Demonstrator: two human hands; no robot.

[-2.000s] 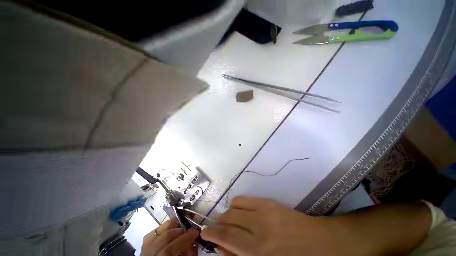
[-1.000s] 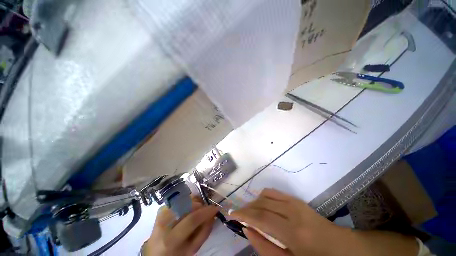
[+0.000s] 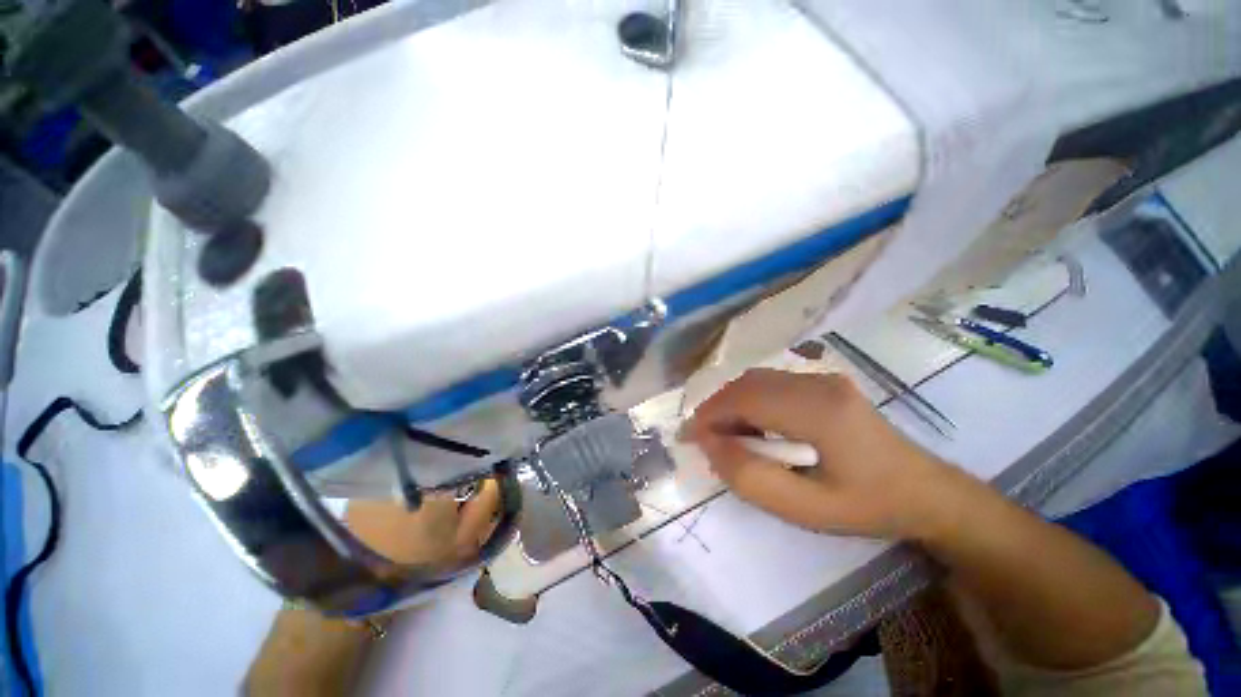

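The black fabric strip runs from the presser foot area down over the table's front edge, with pale cord along its upper part. My right hand is right of the needle area, fingers closed around a small white stick-like thing; its tip is hidden. My left hand is behind and below the machine's front end, partly covered by it; whether it holds anything is hidden. The sewing machine head fills the upper middle.
Tweezers, snips and a small black piece lie right of my right hand. Tan card leans at the machine. A ruler-marked edge borders the front. Beige cord pile lies below. Narrow black tape lies far left.
The view has swung to show more of the machine head. My hands were together at the strip; now they are apart, right hand right of the foot, left behind the machine front. The strip hangs free.
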